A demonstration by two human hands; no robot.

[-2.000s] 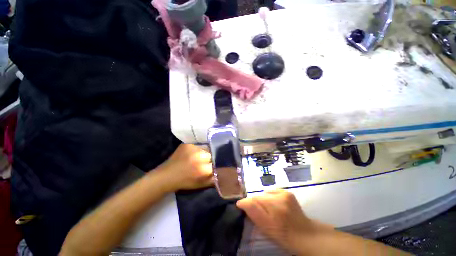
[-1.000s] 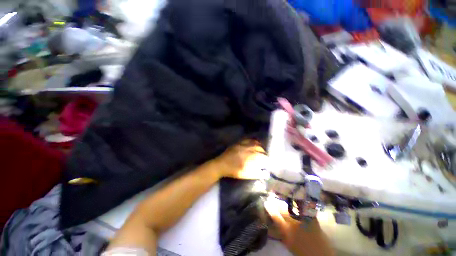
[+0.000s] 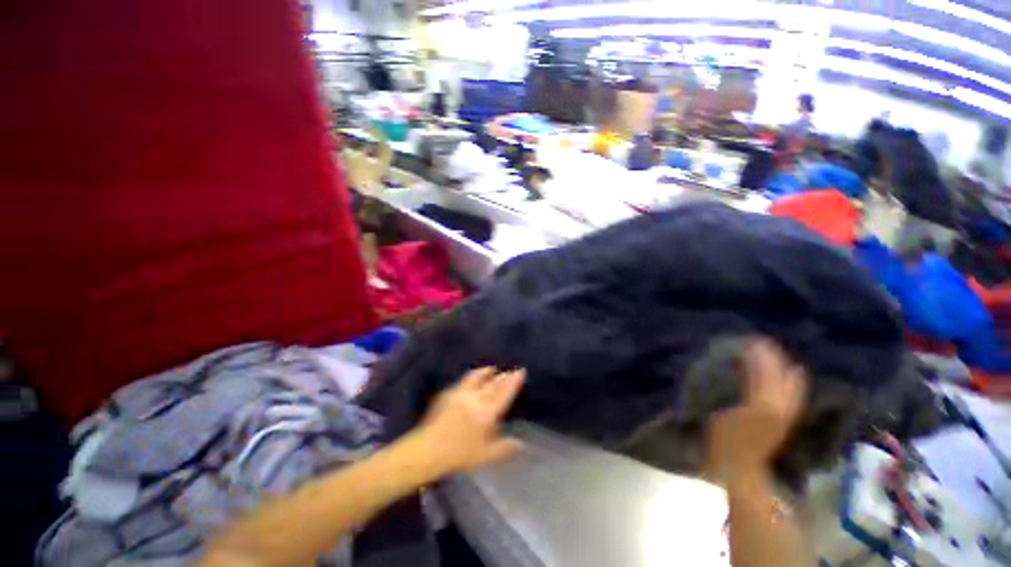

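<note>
The large black garment [image 3: 665, 299] lies bunched across the far side of the sewing table, with a grey-brown part at its near right side. My left hand [image 3: 475, 419] is at the garment's near left edge with fingers spread; it holds nothing that I can see. My right hand [image 3: 759, 410] is raised at the grey-brown part. It is blurred, and whether it grips the cloth cannot be told. The white sewing machine head [image 3: 876, 493] is partly in view at the lower right, with the pink rag strip on it.
A red panel [image 3: 166, 188] stands at the left. Crumpled grey garments [image 3: 222, 443] lie below it. The white tabletop [image 3: 588, 498] shows in front of the black garment. Blue and orange bundles lie behind at the right. People and workstations are in the far background.
The view has swung up and left, away from the machine. My hands have left the needle area and are farther apart. The black garment now lies bunched beyond the table's near part.
</note>
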